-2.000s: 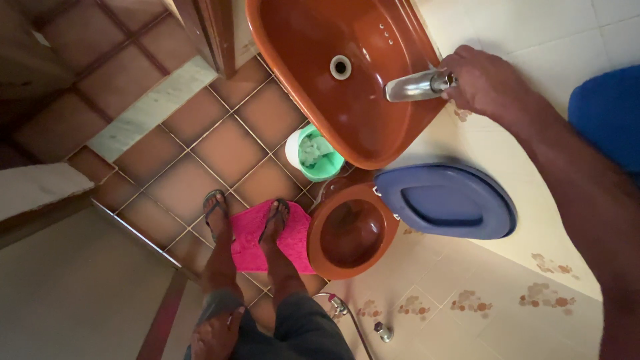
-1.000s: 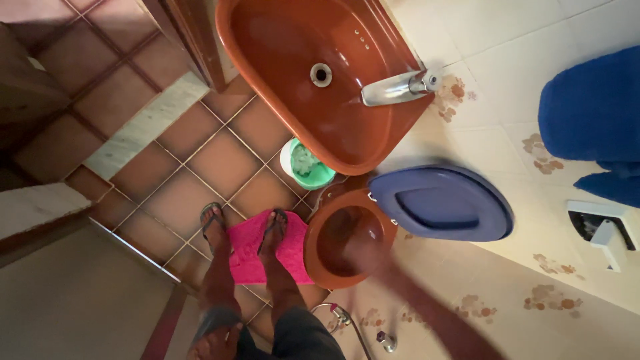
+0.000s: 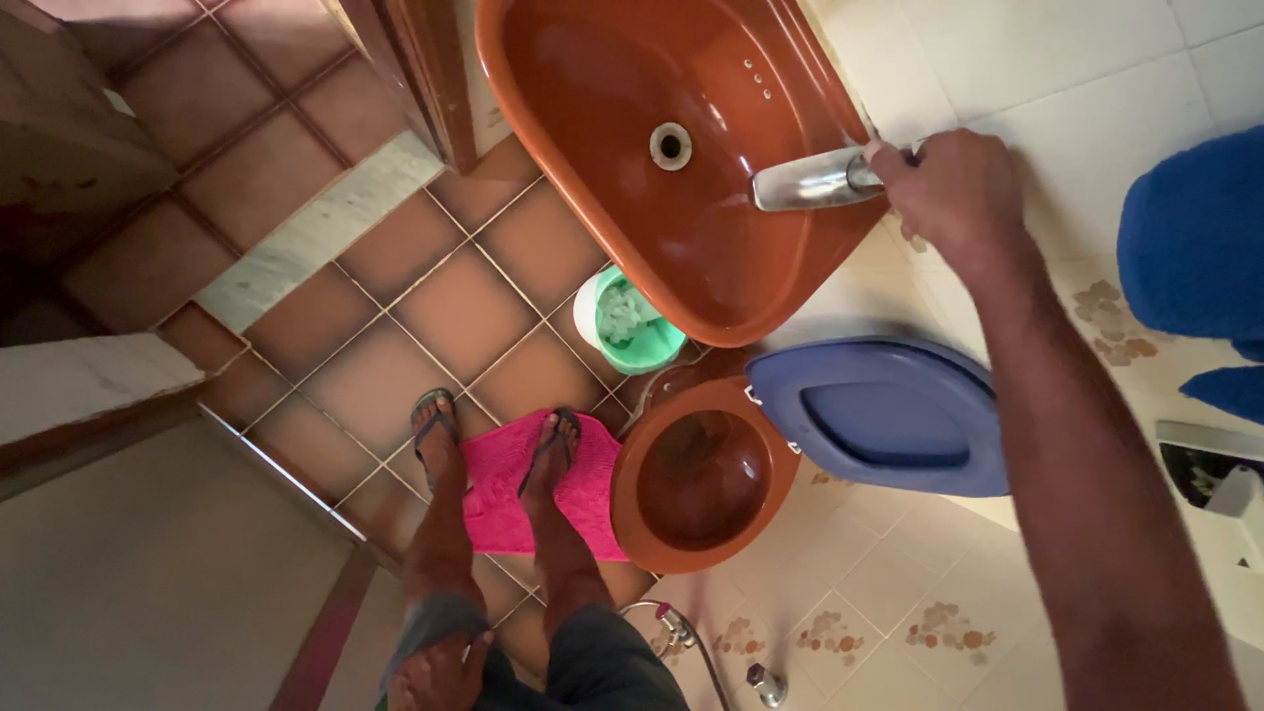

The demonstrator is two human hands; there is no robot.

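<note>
My right hand [image 3: 953, 193] is on the handle end of a chrome faucet [image 3: 812, 181], its thumb and fingers around the knob. The spout points over the bowl of a reddish-brown washbasin [image 3: 681, 242] with a round metal drain [image 3: 671, 146]. My left hand [image 3: 439, 676] rests low by the leg of the gray shorts, its fingers partly curled; whether it holds anything is not clear. A reddish-brown toilet bowl [image 3: 703, 479] stands below the basin, its blue lid [image 3: 894, 417] raised toward the wall.
A green and white bin [image 3: 642, 351] holding crumpled paper stands under the basin's edge. My sandaled feet are at a pink bath mat [image 3: 494, 528]. Blue towels [image 3: 1195, 242] hang at the right, above a wall holder [image 3: 1210, 484]. A hose sprayer [image 3: 671, 622] and a wall valve [image 3: 765, 683] are below.
One second ago my right arm reached over the toilet bowl; now that hand is back at the faucet handle, where it also was two seconds ago.
</note>
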